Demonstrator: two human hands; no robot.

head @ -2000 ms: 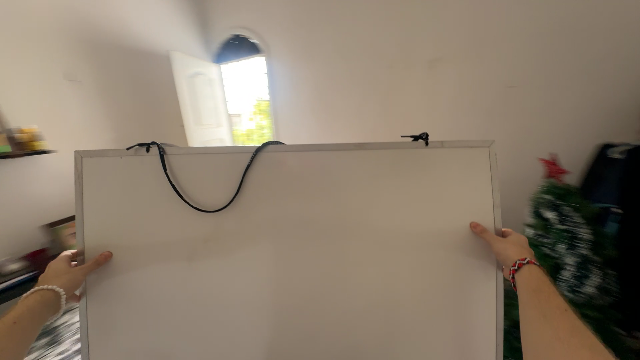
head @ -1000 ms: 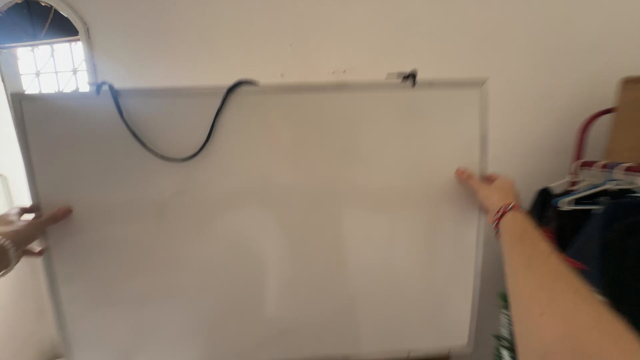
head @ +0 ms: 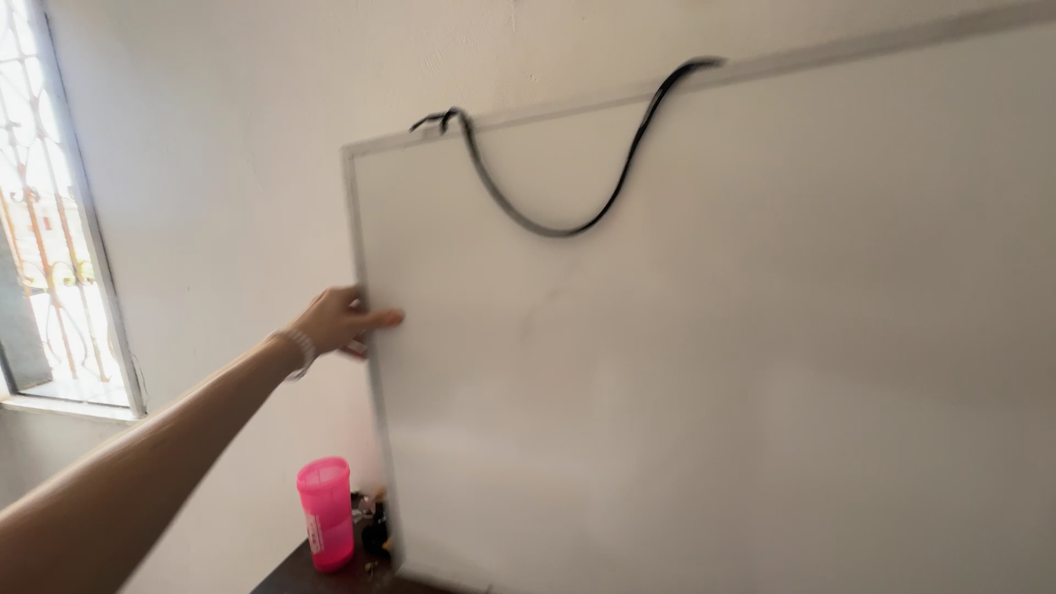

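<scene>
A large whiteboard with a thin metal frame fills the middle and right of the head view, its top edge slanting up to the right. My left hand grips the board's left edge, thumb on the front face and fingers behind; a light beaded bracelet is on the wrist. Over the top edge hangs a black cord in a loop, its knotted end near the upper left corner. My right hand is out of view. The board's lower left corner is at a dark tabletop; whether they touch is unclear.
A pink plastic cup stands on the dark tabletop just left of the board's lower corner, beside small dark items that are partly hidden. Behind is a pale wall. At the far left is a window with ornamental metal bars.
The view has swung strongly, and the board now slants. My right hand, on the board's right edge in both earlier frames, has left the view. The pink cup and tabletop have come into view.
</scene>
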